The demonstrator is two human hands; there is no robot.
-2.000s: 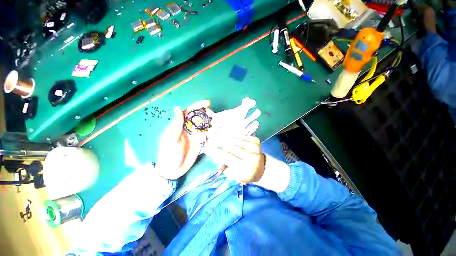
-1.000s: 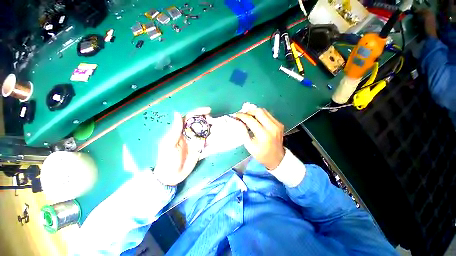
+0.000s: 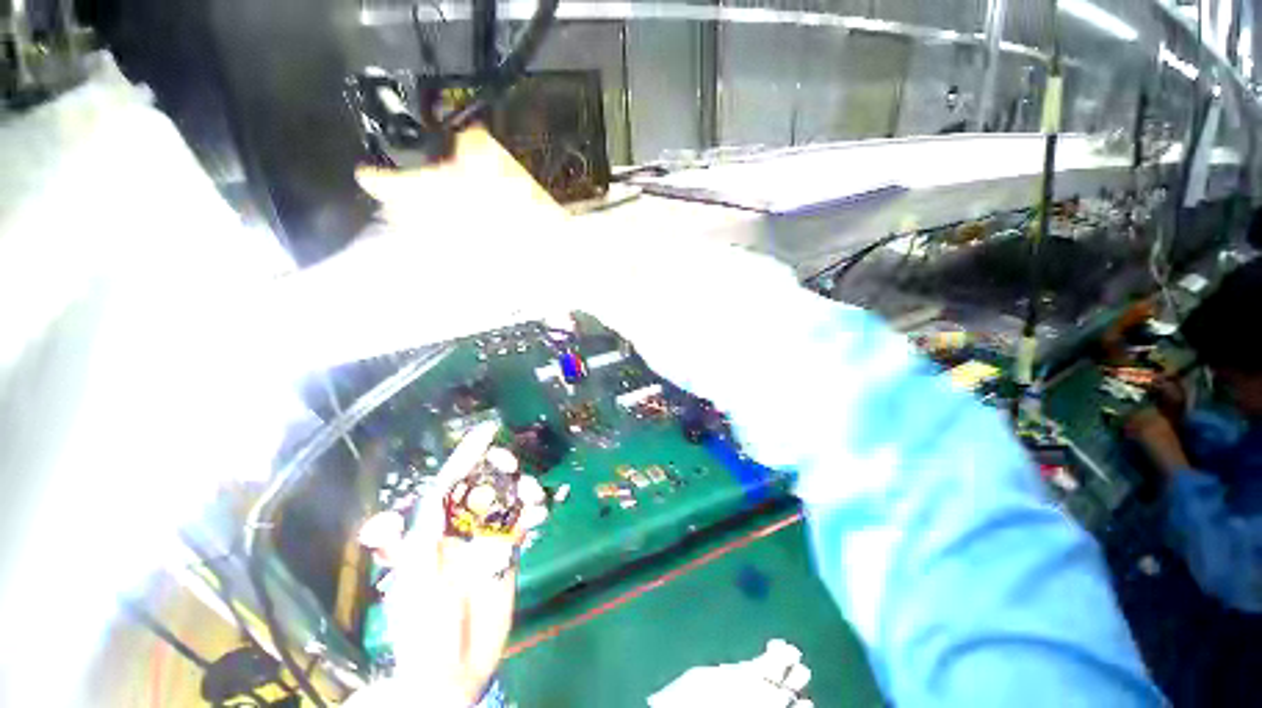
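Observation:
My left hand (image 3: 464, 595) holds a round circuit module (image 3: 483, 501), dark with orange and pale spots, above the bench. Its fingers are around the module's edge. My right arm is raised across the view in its blue sleeve. My right hand (image 3: 471, 180) is at the upper left, beside a large blurred black object (image 3: 256, 104). Glare washes out this hand, and I cannot tell whether it grips anything. The white glove (image 3: 741, 681) lies on the green mat at the bottom edge.
The raised green shelf (image 3: 651, 546) bears small pale cells (image 3: 631, 483), loose parts and blue tape (image 3: 741, 463). Cables and a dark framed panel (image 3: 554, 132) stand behind. At the right edge, a person in a blue sleeve (image 3: 1218, 533) works at another bench.
The view has swung up and shows the room behind. My right hand has left the glove area and risen to the upper left. My left hand still holds the module.

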